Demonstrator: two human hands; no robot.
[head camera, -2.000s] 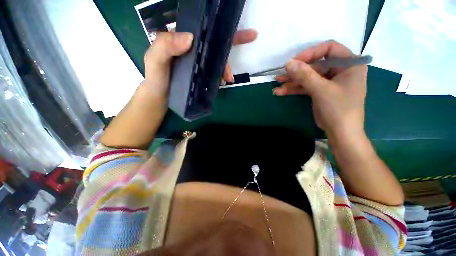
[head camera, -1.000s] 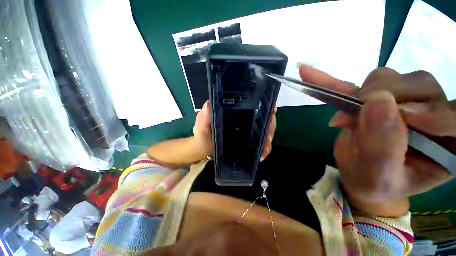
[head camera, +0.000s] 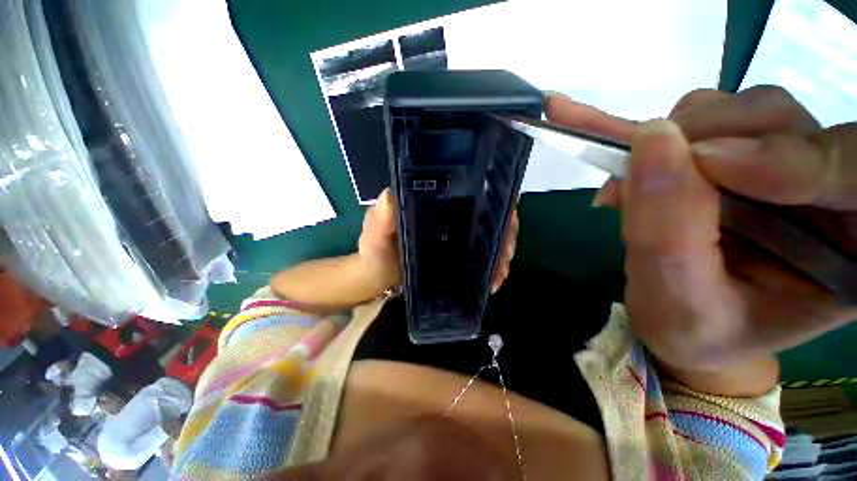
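Note:
My left hand (head camera: 379, 240) holds the black plastic housing (head camera: 445, 268) from behind, its open side facing me; fingers show at both its sides. My right hand (head camera: 700, 202) grips the metal tweezers (head camera: 587, 150). The tweezer tip is inside the housing at its upper right corner, against or close to the inner wall. Whether a black piece is at the tip cannot be told in the shadow. The backing sheet (head camera: 601, 56) lies behind the housing, white at the right, with black adhesive blocks (head camera: 366, 141) at its left end.
Shiny clear blister trays (head camera: 85, 169) are stacked at the left, with a white sheet (head camera: 244, 141) beside them. Another white sheet (head camera: 808, 66) lies at the upper right on the green mat (head camera: 301, 56). Red bins (head camera: 127, 335) and people in white (head camera: 141, 423) are at the lower left.
The housing has turned from side-on to open side facing me. The tweezers left the backing sheet, where a black piece was at their tip, and went into the housing's upper right corner.

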